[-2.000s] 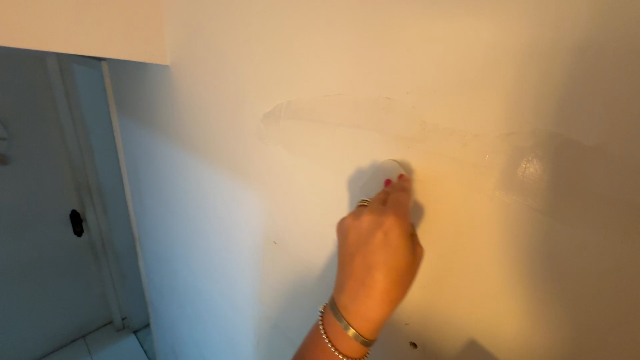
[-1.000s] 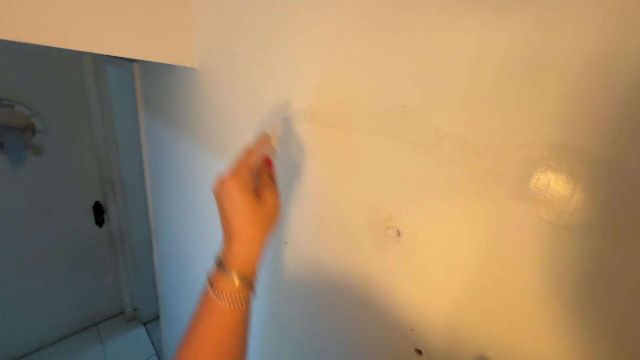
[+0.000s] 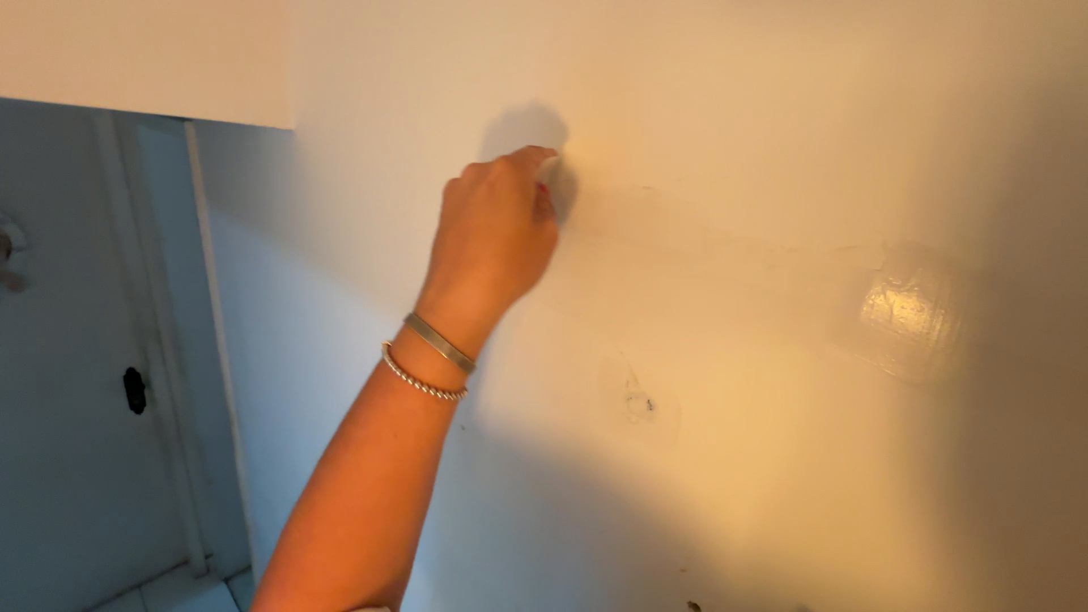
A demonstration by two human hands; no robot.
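My left hand (image 3: 501, 221) is raised against a pale painted wall (image 3: 765, 476), its back towards me. Thumb and index finger pinch a small whitish piece (image 3: 551, 161), mostly covered by the fingers, so its kind cannot be told. A flat metal bracelet (image 3: 439, 343) and a beaded one (image 3: 422, 384) circle the wrist. To the right of the hand, a shiny, wet-looking patch (image 3: 908, 310) catches the light. Lower on the wall, a small damaged spot (image 3: 639, 404) has a dark mark. My right hand is out of view.
A white door (image 3: 59, 357) with a dark fitting (image 3: 134, 391) stands at the left, beside a narrow pale edge (image 3: 212, 280) of the wall. Pale floor tiles (image 3: 183, 591) show at the bottom left. An overhanging surface (image 3: 144, 59) crosses the upper left.
My left hand swept left across the wall from near the middle, then moved up and back to the right. The damaged spot, hidden behind the hand two seconds ago, shows now.
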